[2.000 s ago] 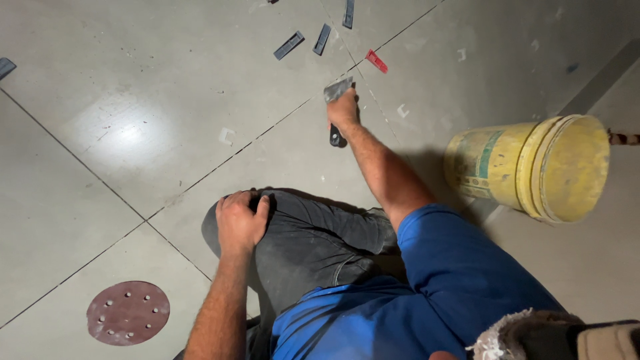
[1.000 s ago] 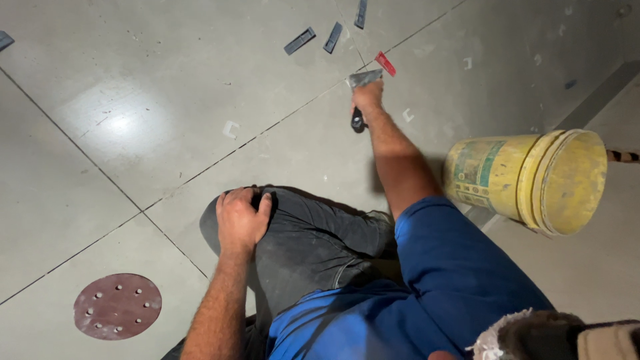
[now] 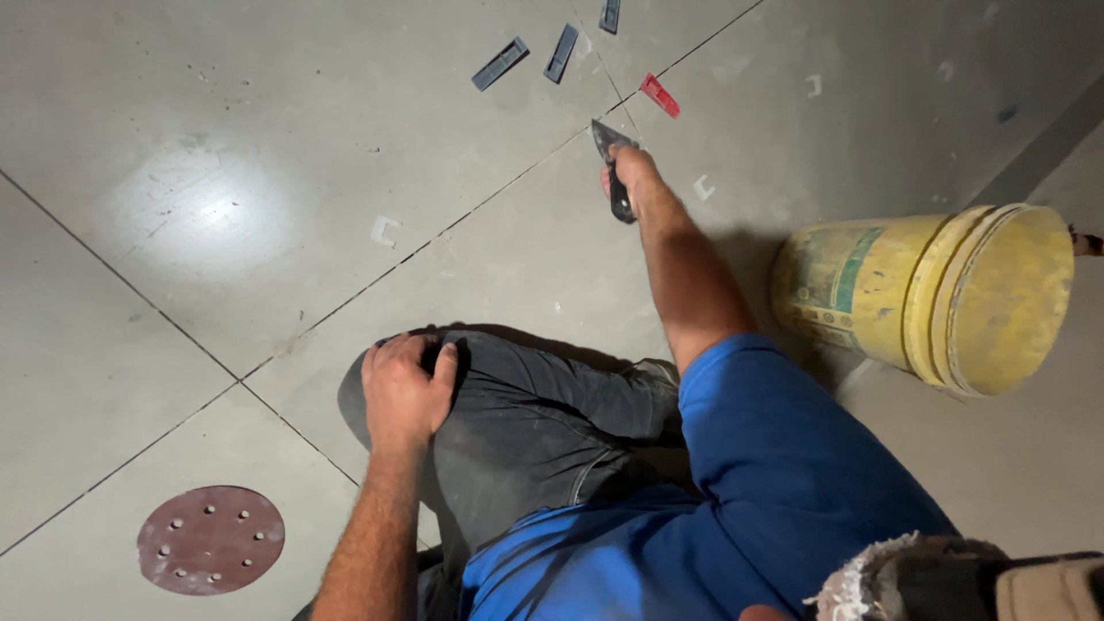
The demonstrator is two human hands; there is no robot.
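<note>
My right hand point(image 3: 634, 178) is closed around the black handle of a putty knife point(image 3: 611, 138), whose metal blade points up and left beside a dark joint between grey floor tiles point(image 3: 483, 285). Just above and right of the blade lies a red plastic wedge point(image 3: 661, 95). Several dark grey plastic wedges lie farther up, among them one grey wedge point(image 3: 500, 64) and another grey wedge point(image 3: 561, 53). My left hand point(image 3: 409, 386) rests on my bent knee, fingers spread a little, and holds nothing.
A yellow plastic bucket point(image 3: 888, 293) stands on the right, close to my right arm. On the floor at the lower left lies a round brown sanding disc point(image 3: 211, 540) with holes. Small white plastic clip pieces point(image 3: 385, 230) are scattered about. Dark joints cross at the left.
The putty knife has turned: its blade, which lay broadside near the red wedge, now points up and left. My right hand has shifted slightly away from the red wedge. My left hand stays on the knee.
</note>
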